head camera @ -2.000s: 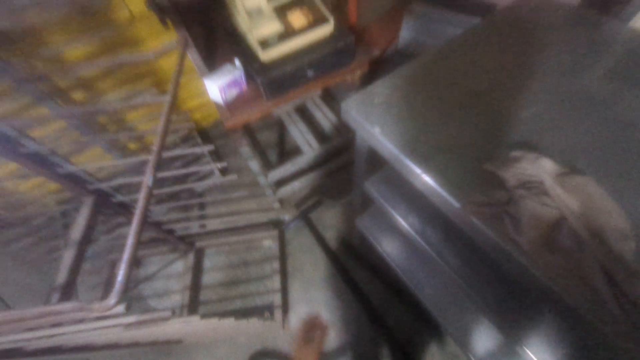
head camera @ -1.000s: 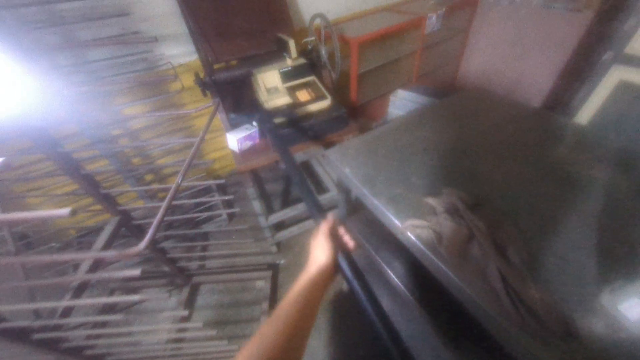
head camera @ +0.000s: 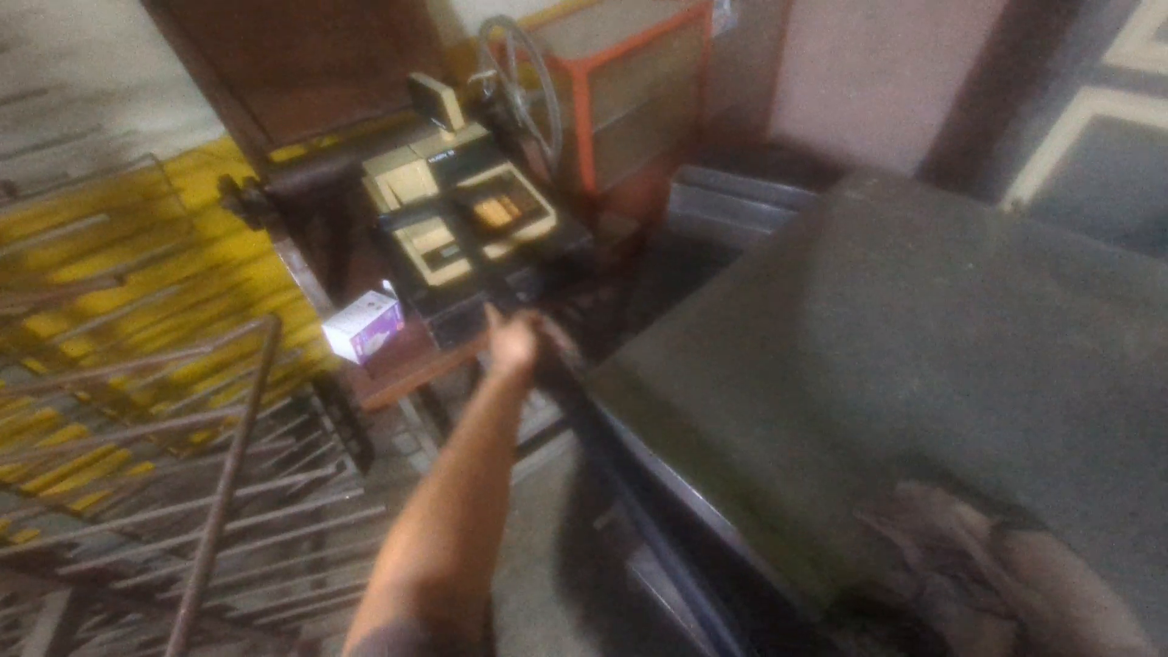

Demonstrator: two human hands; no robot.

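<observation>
My left hand (head camera: pixel 516 342) reaches forward from the bottom, closed around a long dark bar (head camera: pixel 630 484). The bar slants from the lower right, along the near edge of a dark metal-topped table (head camera: pixel 876 338), toward a beige and black cash register (head camera: pixel 438 242). Its far end seems to overlap the register in view; blur hides whether they touch. The register rests on a reddish-brown stand, beside a white and purple box (head camera: pixel 363 326). A crumpled brownish cloth (head camera: pixel 958 547) lies on the table at the lower right. My right hand is not in view.
A rack of metal rods (head camera: pixel 228 493) stands at the left, in front of a yellow wall section. Behind the register are a spoked wheel (head camera: pixel 538 87) and an orange-framed cabinet (head camera: pixel 584 119). Metal trays or ledges (head camera: pixel 739 201) sit beyond the table.
My left hand and the bar have moved forward, closer to the register, than one second ago. The view has tilted up since the earliest frame.
</observation>
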